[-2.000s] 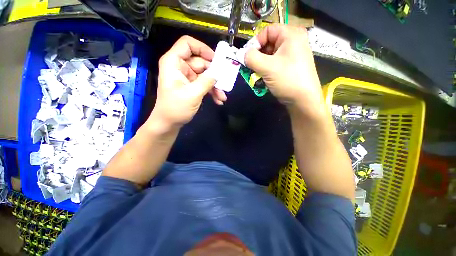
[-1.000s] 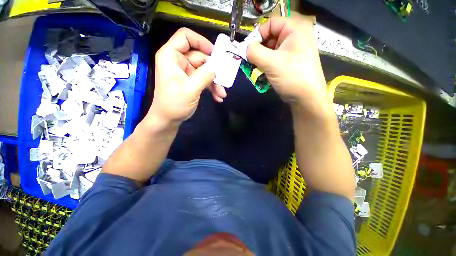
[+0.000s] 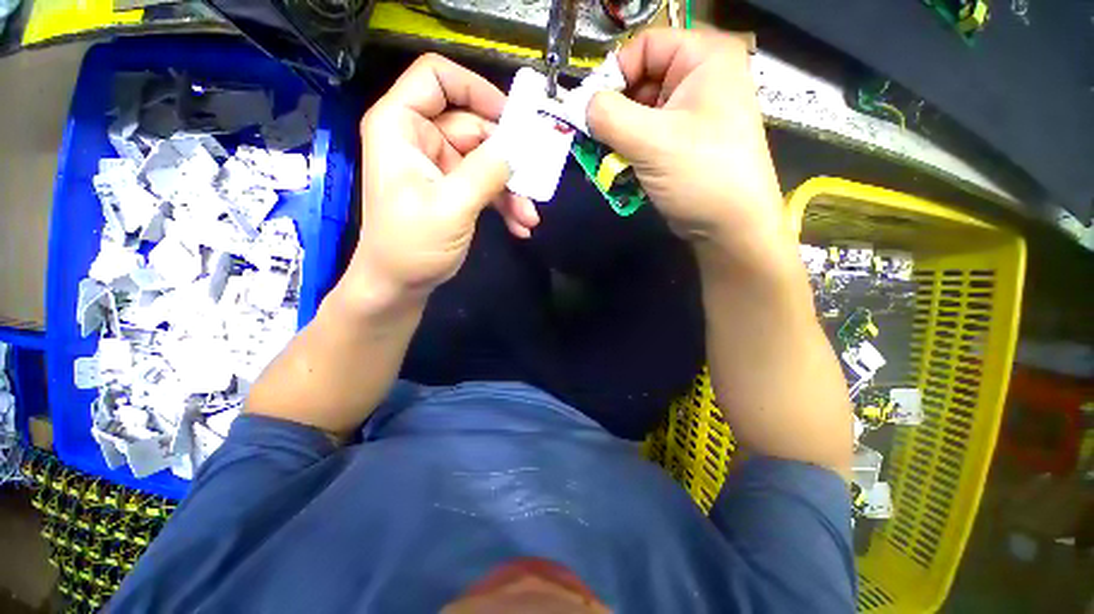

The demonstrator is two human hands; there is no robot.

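Observation:
My left hand (image 3: 438, 174) holds a white plug housing (image 3: 536, 144) upright between thumb and fingers, above my lap. My right hand (image 3: 684, 132) pinches a small white piece at the fingertips, against the housing's upper right side. A green circuit board (image 3: 612, 180) with a yellow component hangs below my right fingers, right of the housing. The dark shaft of the soldering iron (image 3: 559, 42) points down, its tip at the housing's top edge. Whether the tip touches it cannot be told. A short dark lead and a red spot show on the housing.
A blue bin (image 3: 320, 228) of white housings is at the left. A yellow basket (image 3: 1005, 300) with white and green assemblies is at the right. The yellow bench edge (image 3: 450, 34) crosses the top, with a metal fixture (image 3: 504, 14). Stacked boards (image 3: 90, 540) lie lower left.
Both hands, with the housing and board, have moved slightly up towards the bench. The grips look the same.

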